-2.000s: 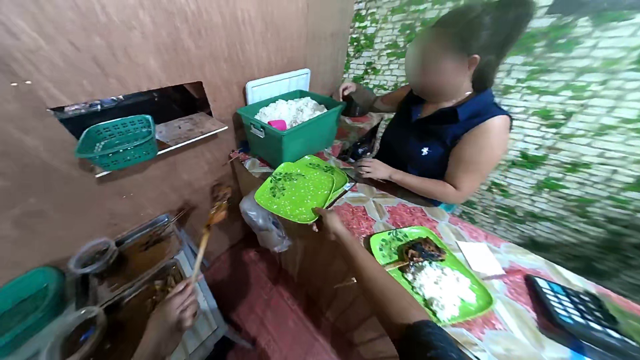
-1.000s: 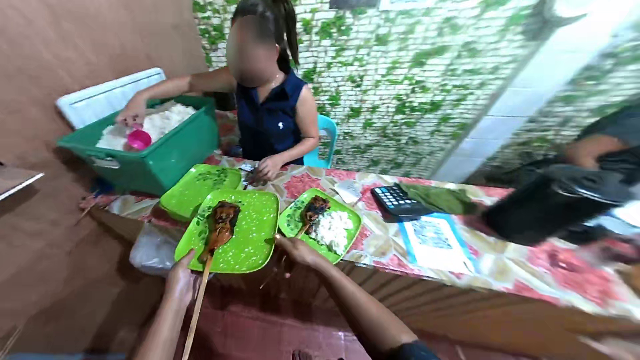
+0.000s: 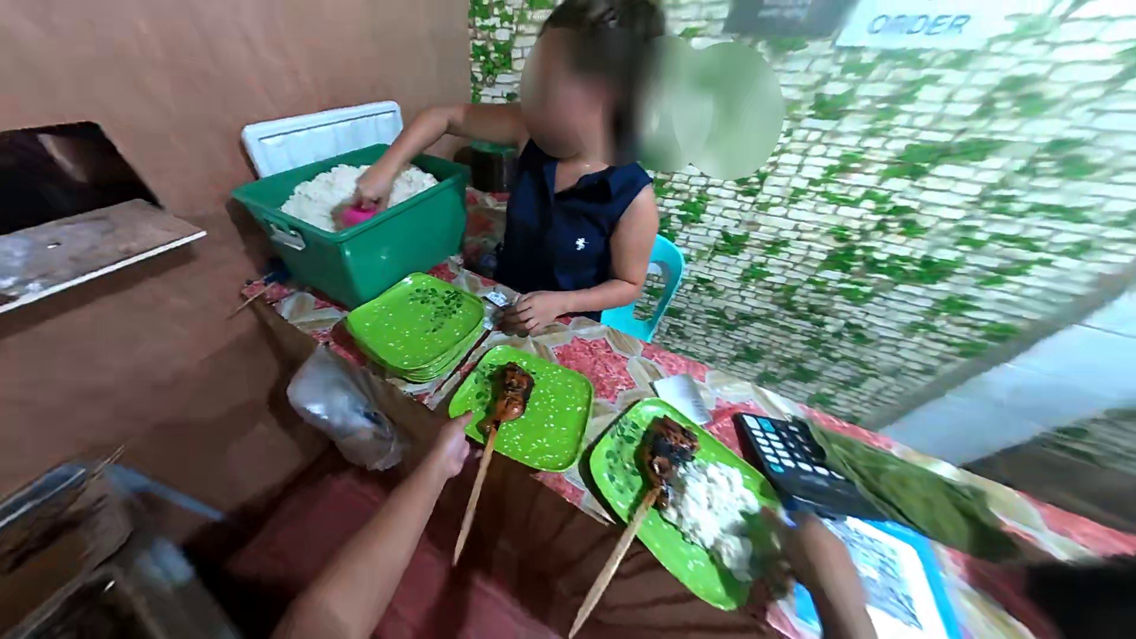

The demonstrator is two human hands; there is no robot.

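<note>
My left hand (image 3: 454,444) is at the near left edge of a green plate (image 3: 555,417), beside the stick of a grilled meat skewer (image 3: 512,392) lying on it; whether the fingers grip is unclear. A second green plate (image 3: 617,461) to the right bears another grilled skewer (image 3: 667,448) and white rice (image 3: 714,510). My right hand (image 3: 794,550), blurred, is at that plate's right end; its fingers are hard to make out. Left of both plates is a stack of green plates (image 3: 413,324).
A person in a dark sleeveless top reaches into a green tub (image 3: 355,262) of rice with a pink scoop (image 3: 357,215). A calculator (image 3: 794,457), leaf (image 3: 914,488) and printed sheet (image 3: 887,568) lie to the right. A plastic bag (image 3: 342,408) hangs at the table's edge.
My right hand has moved right, from between the two plates to the rice plate's far end. The plate with the single skewer, at my left hand, now rests on the table.
</note>
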